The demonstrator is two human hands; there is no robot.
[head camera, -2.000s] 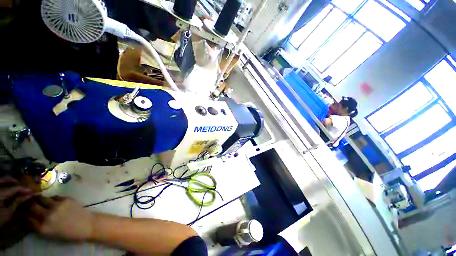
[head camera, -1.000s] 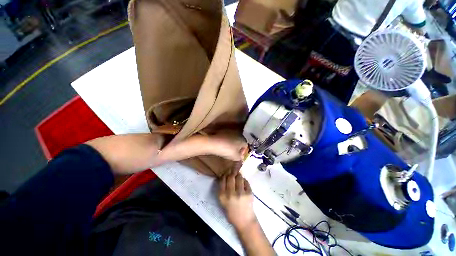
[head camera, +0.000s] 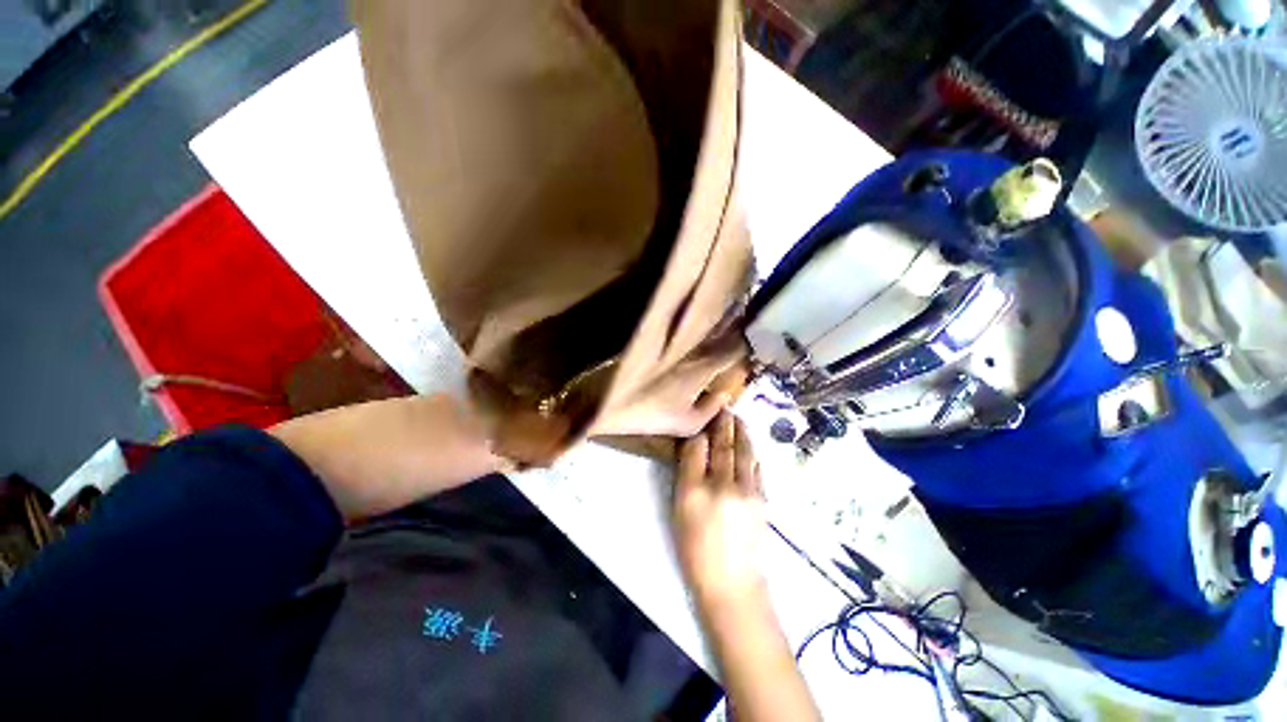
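Note:
The brown bag body (head camera: 522,169) stands open on the white table, its lower right corner at the needle area (head camera: 790,409) of the blue-covered sewing machine (head camera: 1044,494). My left forearm (head camera: 388,451) comes in from the left and passes behind the bag's folded edge; the bag hides most of my left hand, so its grip does not show. My right hand (head camera: 723,501) lies palm down on the table, fingers extended and slightly apart, fingertips against the bag's lower edge just left of the needle. Whether the presser foot is down cannot be told.
A red crate (head camera: 212,325) with brown pieces stands left of the table (head camera: 282,155). Dark pointed tools (head camera: 858,571) and tangled dark cord (head camera: 903,635) lie right of my right hand. A white fan (head camera: 1228,134) is at the upper right. Dark cloth covers my lap.
The view has swung from the machine's far end to the needle area. Since one second ago, the bag's folded edge has come over my left hand; my right hand stays close to the needle.

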